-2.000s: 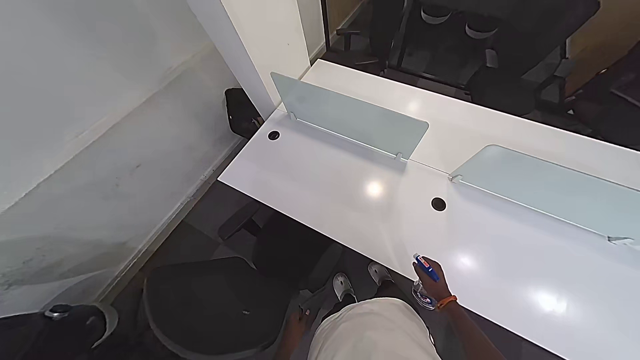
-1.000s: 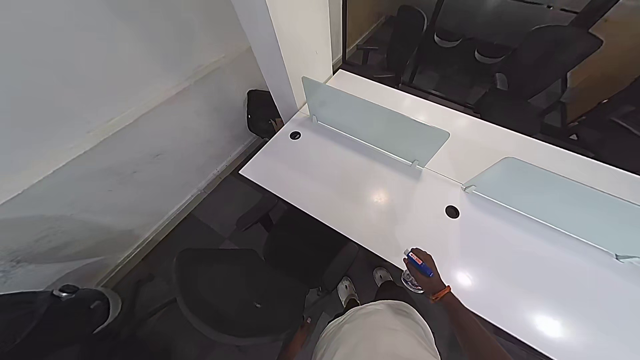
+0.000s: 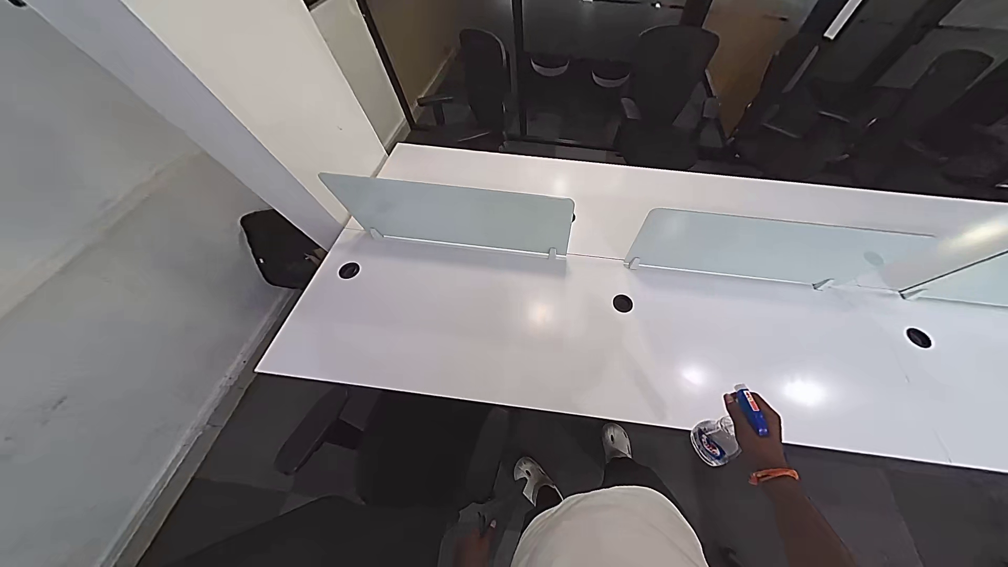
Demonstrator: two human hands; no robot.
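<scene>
My right hand (image 3: 757,431), with an orange band at the wrist, grips a clear plastic spray bottle (image 3: 715,442) by its blue trigger head (image 3: 752,411). The bottle's body bears a blue label and hangs at the front edge of the white desk (image 3: 488,346). My left hand (image 3: 477,542) is low in the view, beside a dark chair; it is dim there, and whether it holds anything cannot be made out.
Two frosted glass dividers (image 3: 465,214) (image 3: 772,244) stand along the desk, which has several black cable grommets (image 3: 622,303). An office chair (image 3: 394,449) is by the near edge. A black bag (image 3: 276,248) lies by the wall, and more chairs (image 3: 669,87) stand beyond the desk.
The view has swung, showing more of the desk's right side and the chairs beyond. My right hand keeps hold of the spray bottle near the desk's front edge.
</scene>
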